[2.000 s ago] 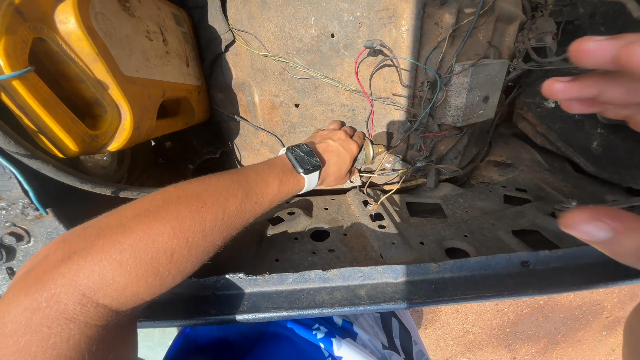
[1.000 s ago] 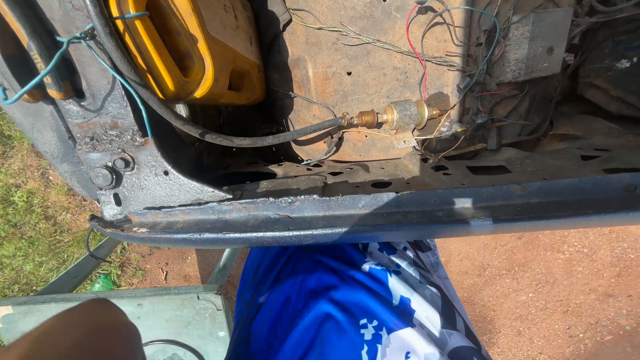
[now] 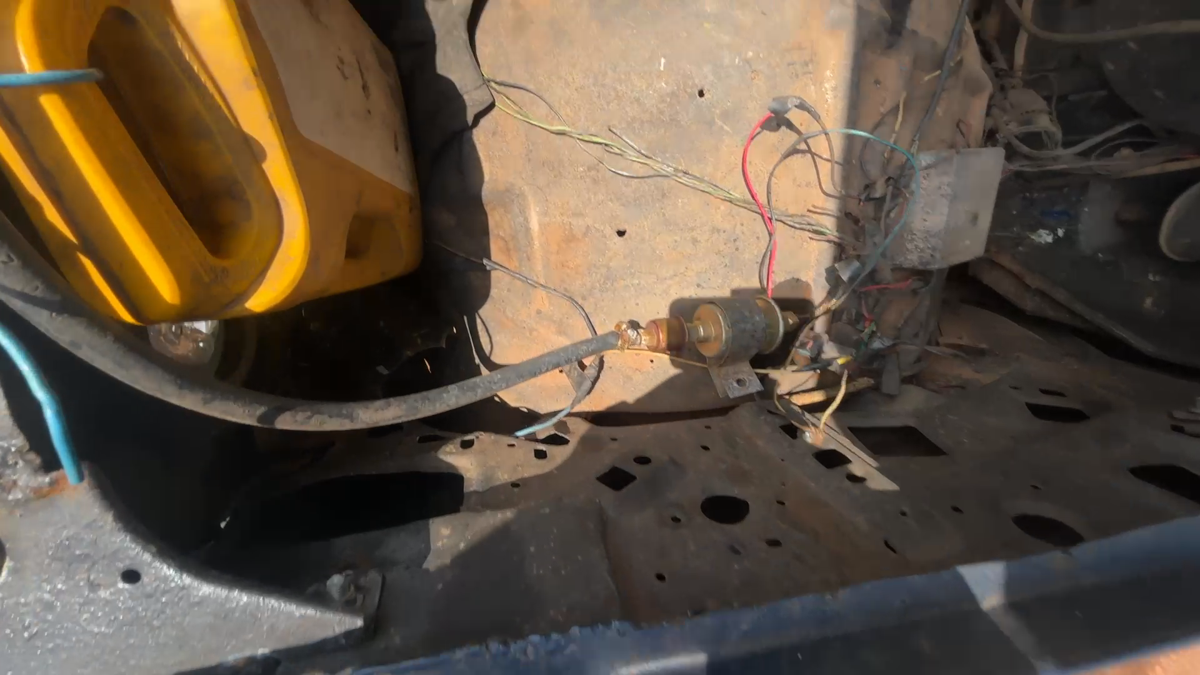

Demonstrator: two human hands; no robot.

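Note:
Neither of my hands shows in the head view. A cylindrical metal fitting, perhaps a fuel pump or filter (image 3: 741,328), lies against the rusty metal panel (image 3: 581,206). Its small bracket with a hole (image 3: 739,380) points down. A black rubber hose (image 3: 394,411) joins its left end through a brass-coloured connector (image 3: 647,335) and curves up to the left. A red wire (image 3: 753,183) runs down behind the fitting. Thin, loose wires (image 3: 834,403) tangle at its right end.
A yellow plastic jerrycan (image 3: 281,159) sits at upper left. Below runs a perforated metal shelf (image 3: 675,562), bordered by a dark painted body edge (image 3: 844,619). A metal plate (image 3: 952,206) stands among wires at right. A blue cord (image 3: 42,403) hangs at left.
Two seconds ago a hand with a watch was at the fitting and another hand was at the right; neither is there now. The view has shifted closer to the fitting since one second ago.

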